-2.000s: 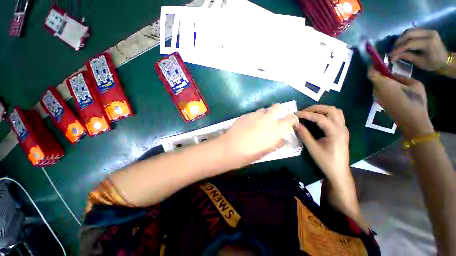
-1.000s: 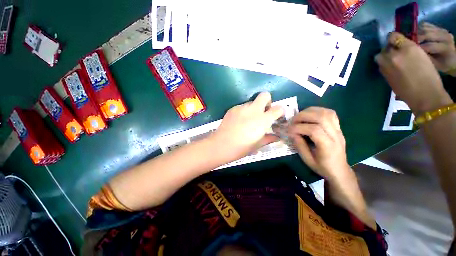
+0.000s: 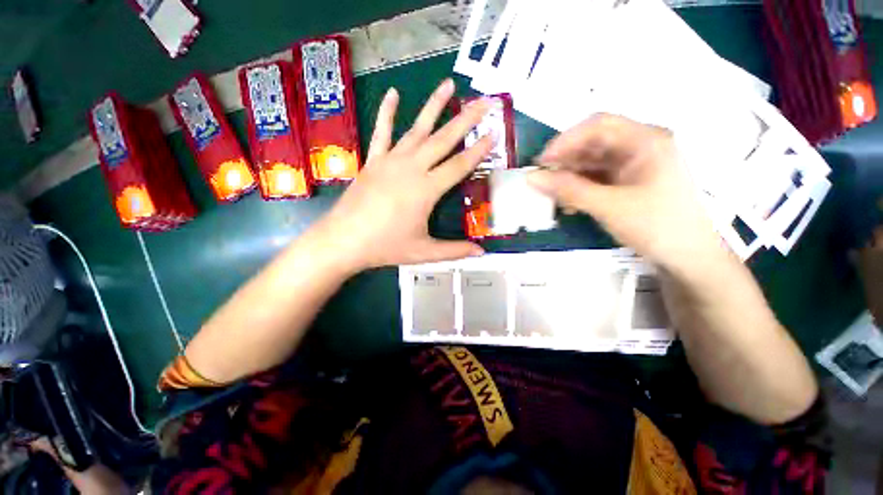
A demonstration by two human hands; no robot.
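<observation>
My right hand (image 3: 615, 179) holds a small whitish adhesive piece (image 3: 524, 201) by its upper edge, over the orange end of a red unit (image 3: 476, 189). My left hand (image 3: 402, 189) is spread, its fingertips over the upper part of that unit; whether they press on it I cannot tell. The unit lies on the green bench, partly covered by fingers and the piece. The loaded sticker sheet (image 3: 486, 341) lies nearest my body, with a row of grey rectangles; my right forearm covers its right end.
Several red units (image 3: 324, 111) stand in a row at left, beside a stack (image 3: 145, 164). Waste sheets (image 3: 629, 58) are heaped beyond my right hand. A red stack (image 3: 808, 68) is at upper right. A grey fan (image 3: 29, 280) and white cable are at left. Another person's hand (image 3: 87, 474) shows lower left.
My hands have moved up from the sticker sheet to the red unit. My left hand has opened out. My right hand now holds a separate whitish piece. The whole view has shifted.
</observation>
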